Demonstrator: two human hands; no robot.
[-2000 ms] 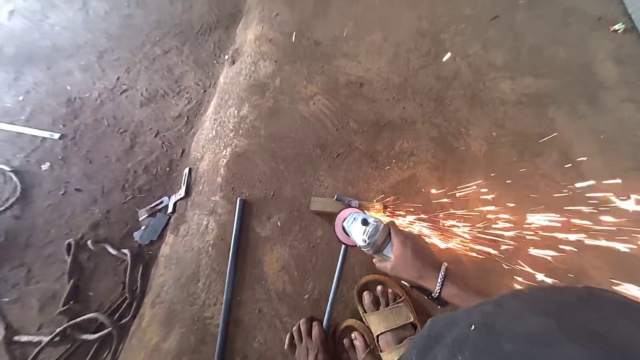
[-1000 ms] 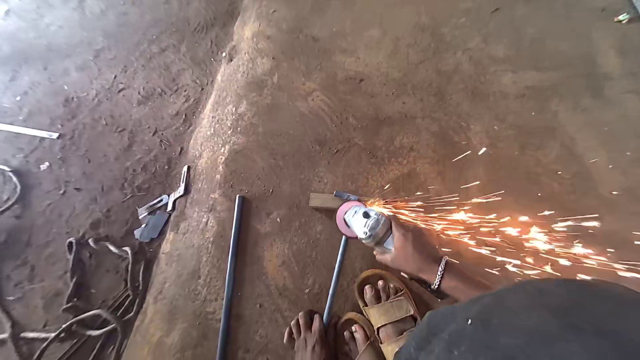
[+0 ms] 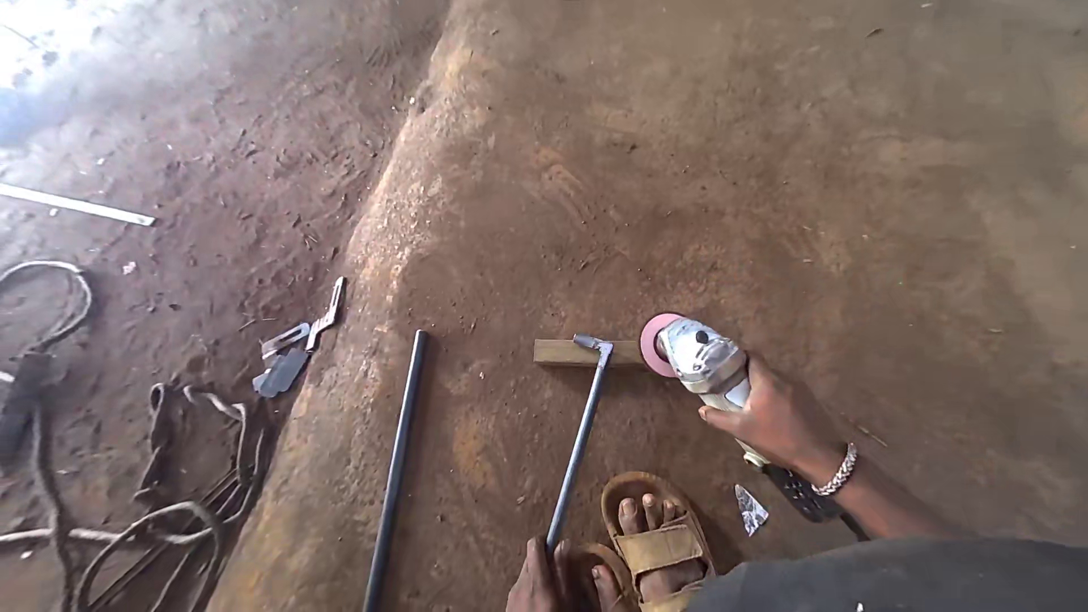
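Observation:
My right hand (image 3: 778,416) is closed around the body of an angle grinder (image 3: 701,353) with a pink disc, held just right of the bar's end. The disc is at the right part of a wooden block (image 3: 557,352), and no sparks show. Across the block lies the upper end of a thin metal bar (image 3: 582,433), with a short metal piece (image 3: 586,341) set at an angle on its tip. At the bottom edge my left hand (image 3: 535,582) grips the bar's lower end, beside a sandalled foot (image 3: 659,544).
A dark metal tube (image 3: 398,467) lies left of the bar. Farther left are a metal clamp-like tool (image 3: 325,319), a grey flat plate (image 3: 280,374), tangled cables (image 3: 191,510) and a pale metal strip (image 3: 76,204). A raised ridge crosses the floor. A silvery scrap (image 3: 750,510) lies near the right wrist.
The stream of sparks has stopped. My right hand has moved the grinder to the right, off the bar's end, and the angled metal piece on the tip now shows more fully.

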